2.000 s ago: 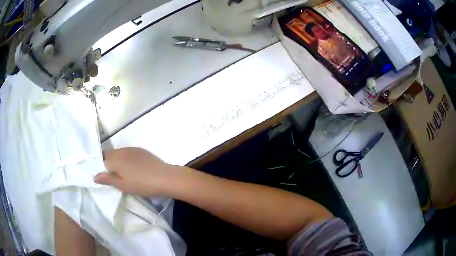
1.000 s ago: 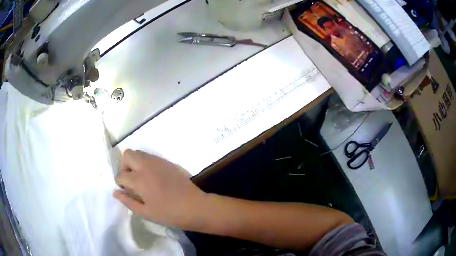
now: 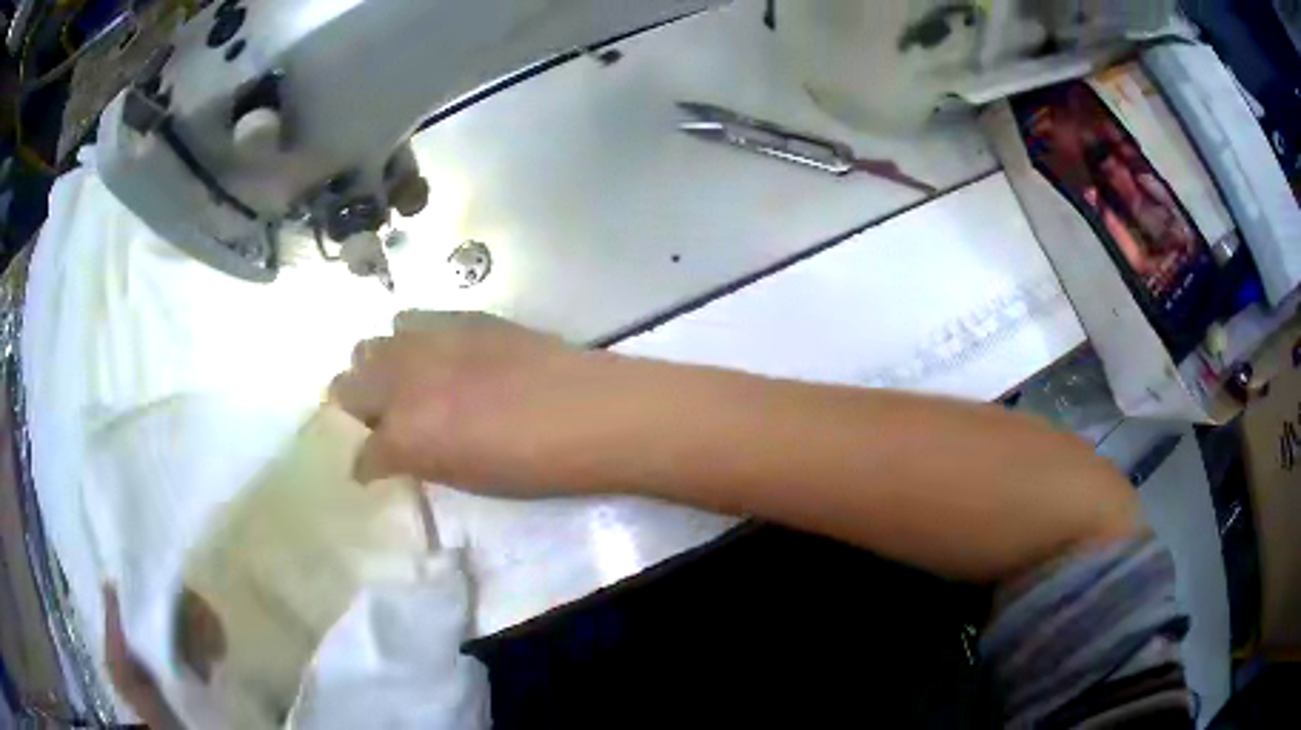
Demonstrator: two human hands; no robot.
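White fabric point(image 3: 129, 335) lies over the left of the machine bed and hangs at the front edge, with a cream part point(image 3: 307, 528) folded up below my right hand. My right hand point(image 3: 457, 407) has its fingers curled on the fabric just in front of the needle area point(image 3: 378, 264), which is brightly lit. My left hand point(image 3: 129, 663) is at the lower left, mostly hidden by the cloth; only strips of skin show, and its grip cannot be seen. The machine head point(image 3: 200, 157) stands above the fabric.
Thread snips point(image 3: 771, 140) lie on the machine bed. A round metal disc point(image 3: 468, 263) sits right of the needle. A phone point(image 3: 1120, 214) is in an open box point(image 3: 1063, 257) at the right. Faint ruler marks point(image 3: 985, 321) run along the table front. A cardboard box point(image 3: 1284, 442) stands far right.
My right hand has moved up close to the needle area. The fabric below it is turned up, showing a cream part. The view has shifted, and a strip of my left hand shows at lower left.
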